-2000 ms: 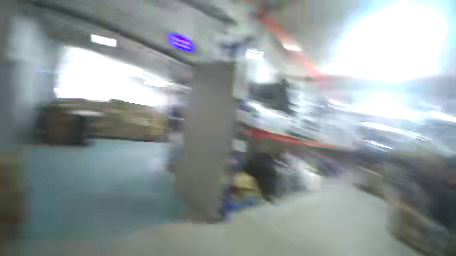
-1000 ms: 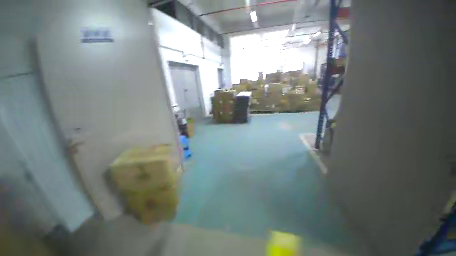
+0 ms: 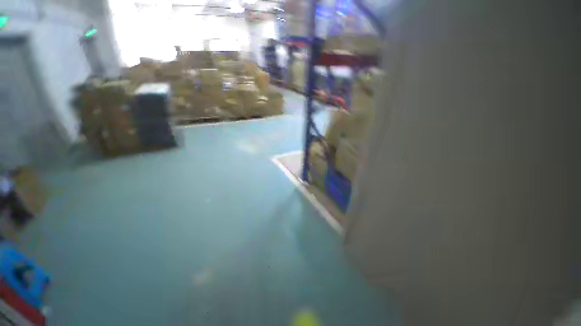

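A small bright yellow item [image 3: 306, 318] shows at the bottom edge, right of centre, blurred and mostly cut off by the frame. Whether a hand holds it cannot be seen. Neither my left hand nor my right hand is in the picture. The green-blue floor [image 3: 191, 210] lies in front of me.
A grey-beige wall or pillar [image 3: 471, 165] stands close on the right. Beside it is a blue rack post [image 3: 309, 102] with cartons behind. Stacked cartons [image 3: 216, 89] and a dark stack [image 3: 154, 118] stand ahead. A blue object [image 3: 22, 274] lies at the lower left edge.
The view has moved forward past the light panel and the carton on the left. The carton stacks and rack appear nearer and further left. The yellow item sits lower and shows less.
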